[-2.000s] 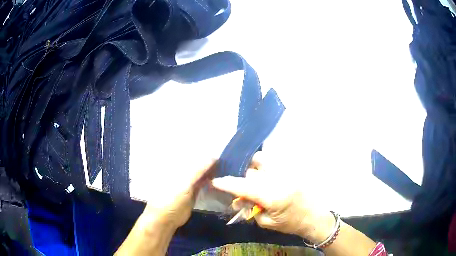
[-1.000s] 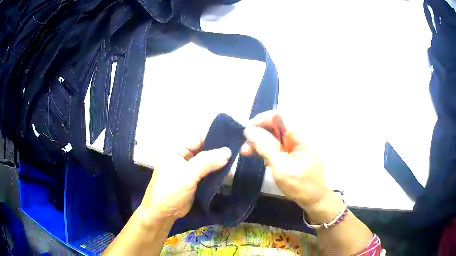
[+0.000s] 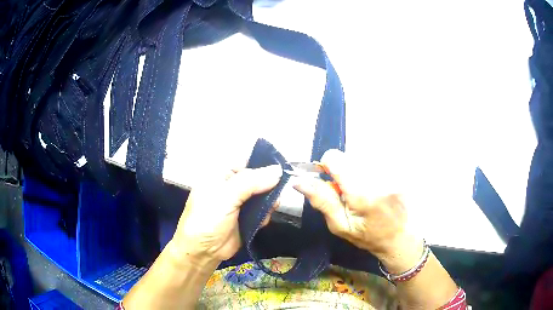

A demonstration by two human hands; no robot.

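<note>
My left hand [image 3: 221,206] pinches the end of a dark denim waistband [image 3: 330,115] near the table's front edge. The strip's angled tip points up above my left thumb. The strip hangs in a loop below both hands, then runs up and back left to the pile. My right hand [image 3: 358,206] holds orange-gripped thread snips [image 3: 333,181]. Their silver blades point left and meet the edge of the waistband end beside my left thumb. Whether a thread is between the blades cannot be told.
A large waistband pile [image 3: 54,79] with small white tabs covers the left of the white table [image 3: 418,121]. A smaller dark heap [image 3: 542,121] lies at the far right, with a short denim piece [image 3: 492,203] beside it. A blue crate [image 3: 51,212] stands below left.
The snips' blades have come out of my right hand to the strip's edge. Earlier, the waistband end lay extended over the table; now it is pinched upright in my left hand.
</note>
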